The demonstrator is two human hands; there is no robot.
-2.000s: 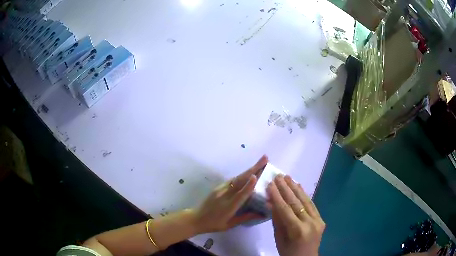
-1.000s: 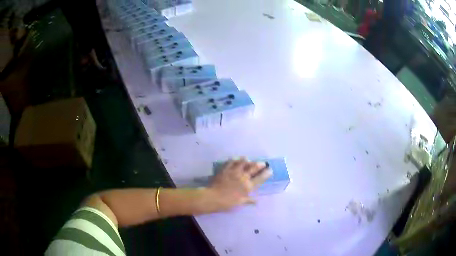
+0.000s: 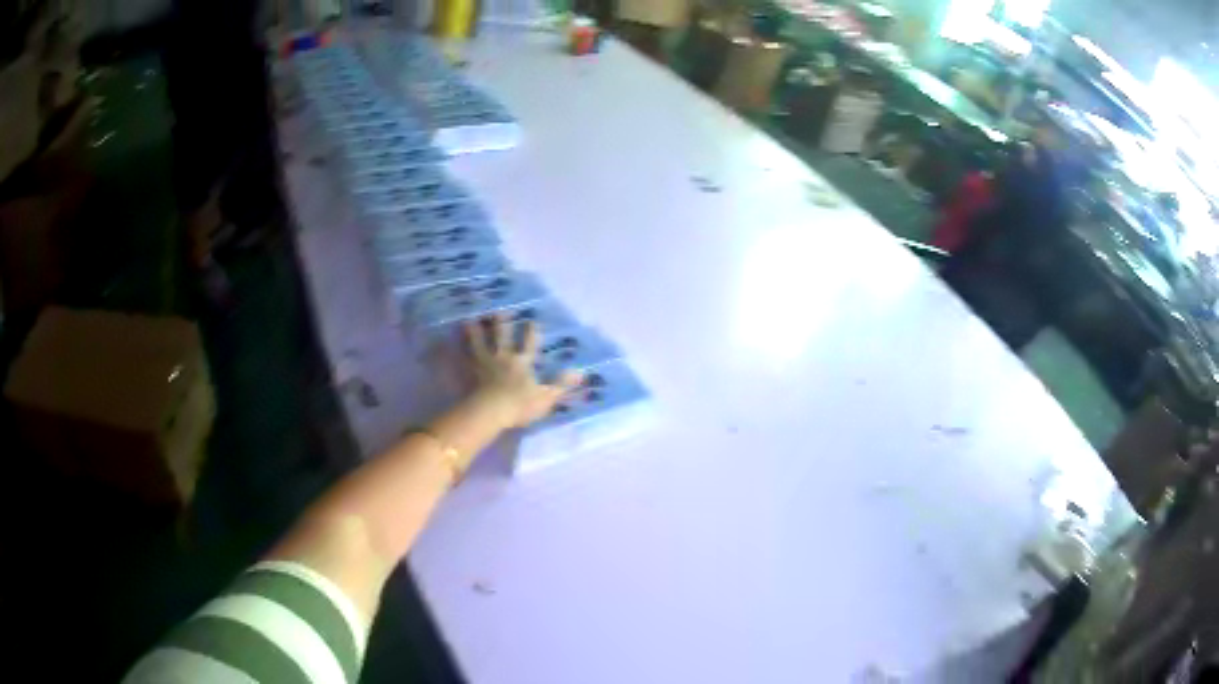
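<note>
Light blue-white retail boxes (image 3: 435,238) lie side by side in a long row along the table's left side, with dark round-headed items pictured on their faces. My left hand (image 3: 511,380) is at the near end of this row, fingers spread over the box tops. Its thumb reaches onto the nearest retail box (image 3: 588,425), which sits slightly askew. The hand hides parts of the boxes under it. My right hand is out of the picture.
The white table (image 3: 762,535) curves away to the back. A second, shorter row of boxes (image 3: 468,118) stands behind. A brown carton (image 3: 114,394) is on the floor at left. A dark-clothed person (image 3: 221,120) stands beyond it. A dark bar (image 3: 1049,635) edges the lower right.
The view has swung left along the table. My left hand has moved the single box from the near table up against the row's end. My right hand, seen two seconds ago, has left the picture.
</note>
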